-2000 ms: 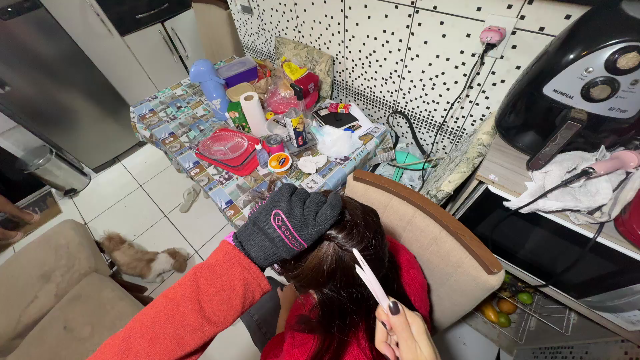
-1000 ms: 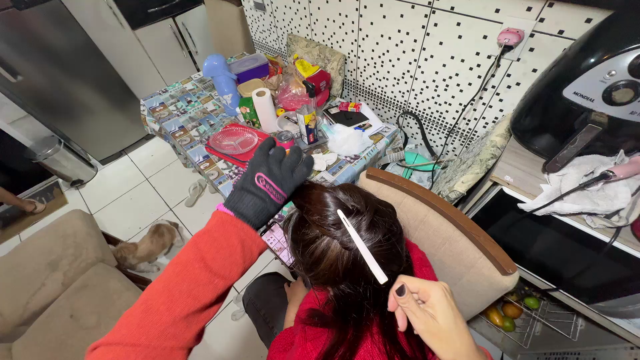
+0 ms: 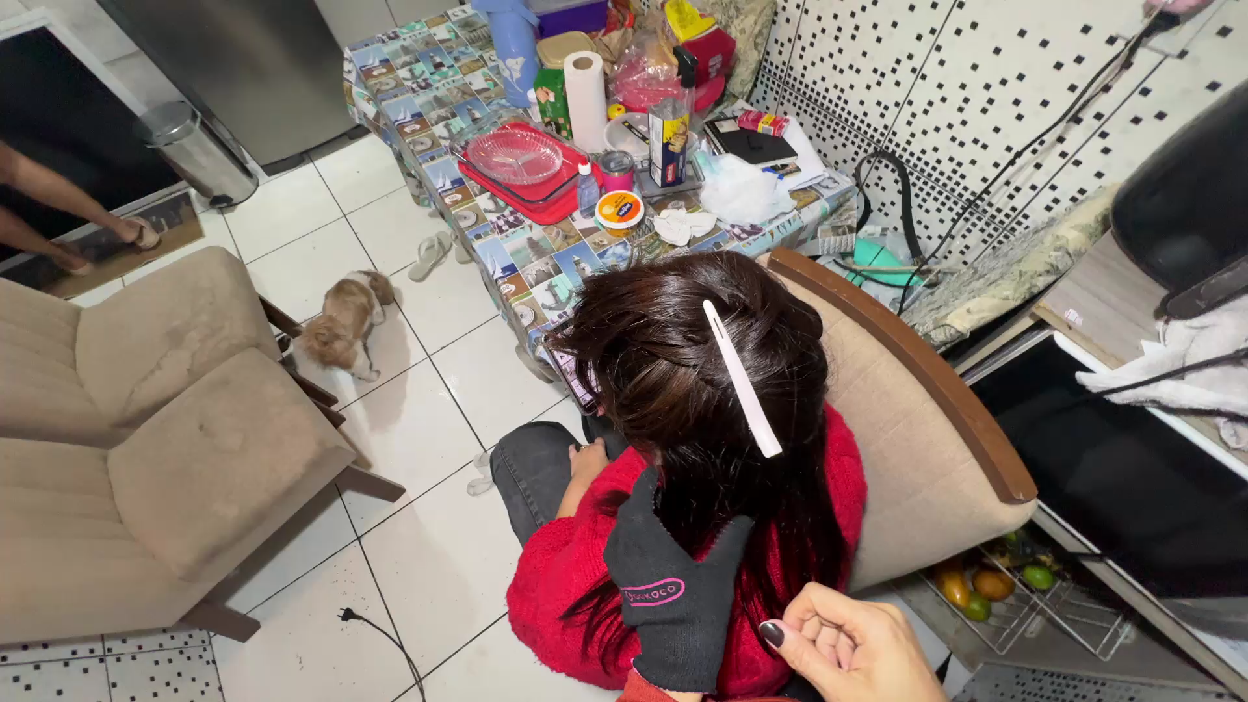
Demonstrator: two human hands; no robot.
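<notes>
A seated person in a red sweater has long dark hair (image 3: 682, 361), seen from behind and above. A white hair clip (image 3: 743, 380) lies slanted across the back of the head, fastened in the hair, and neither hand touches it. My left hand (image 3: 675, 585), in a dark grey glove, is at the loose hair below the head, its thumb and fingers spread; whether strands are between them I cannot tell. Bare, with dark nail polish, my right hand (image 3: 846, 643) is at the lower right beside the hair, fingers curled, with nothing visible in it. A phone (image 3: 573, 375) shows partly in front of the person.
The person's beige chair (image 3: 902, 409) has a wooden top edge. Ahead stands a table (image 3: 507, 244) with containers and a paper towel roll. Beige chairs (image 3: 224, 458) and a small dog (image 3: 346, 322) are at left; a plug and cord (image 3: 385, 634) lie on the floor. Fruit racks (image 3: 1033, 595) stand at right.
My gloved left hand has moved from the left side of the head down to the hair at the back. The clip, held in my right hand two seconds ago, has been let go.
</notes>
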